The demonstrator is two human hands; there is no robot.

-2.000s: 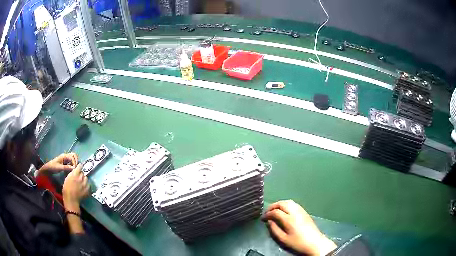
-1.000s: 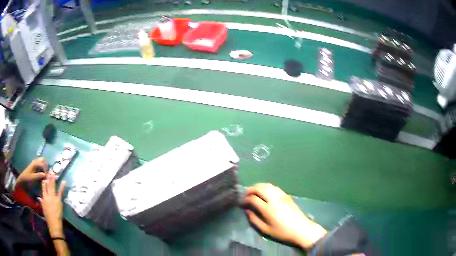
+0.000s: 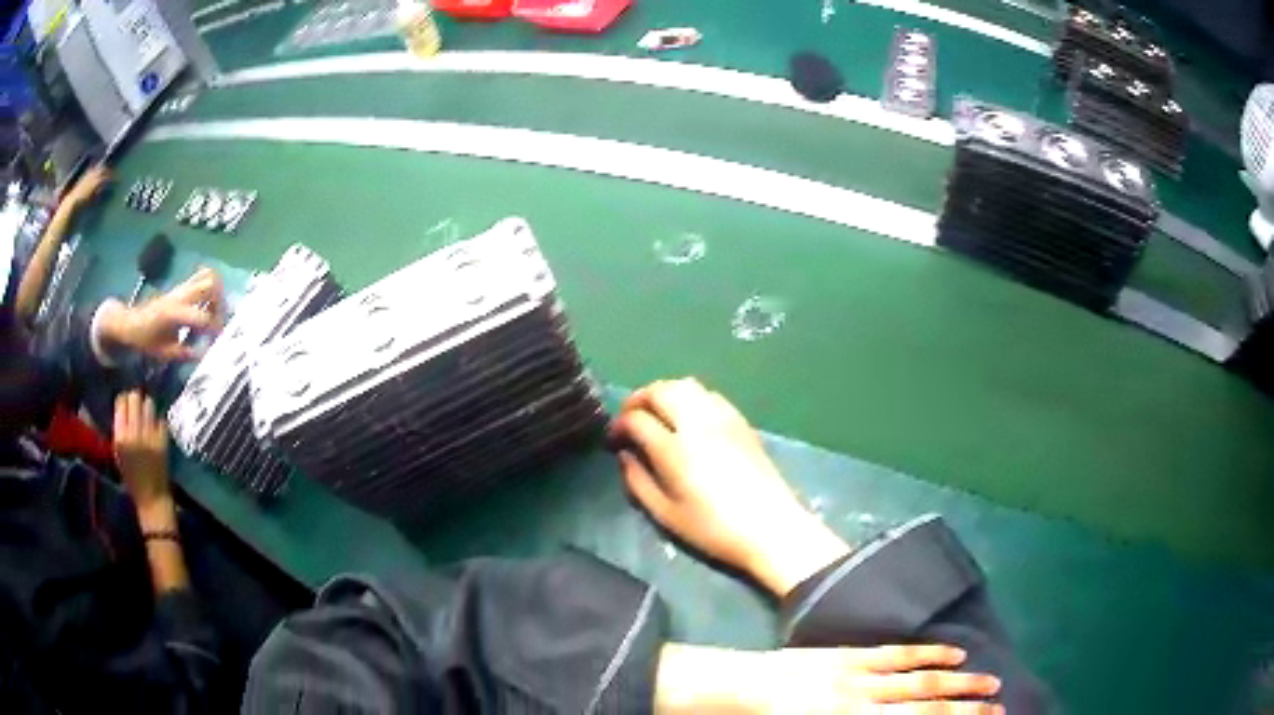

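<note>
A tall stack of three-hole metal plates (image 3: pixel 419 377) stands in front of me, its pale top showing three circles. My right hand (image 3: pixel 692 468) rests on the bench at the stack's right corner, fingers loosely bent, with nothing visible in it. My left hand (image 3: pixel 852 684) reaches in from the left at the bottom edge and lies across my right sleeve, fingers slightly apart and empty. A second plate stack (image 3: pixel 252 356) stands just left of the tall one.
Another stack (image 3: pixel 1048 203) stands at right by the pale rail (image 3: pixel 587 161). Clear rings (image 3: pixel 759 317) lie on the green surface. A black round pad (image 3: pixel 816 77) and a single plate (image 3: pixel 911 73) lie farther back. Another person's hands (image 3: pixel 168 314) are at left.
The view has shifted, with the red bins sliding toward the top edge. My left hand and sleeve have come into view. My right hand stays beside the stack. The other person's hands have moved.
</note>
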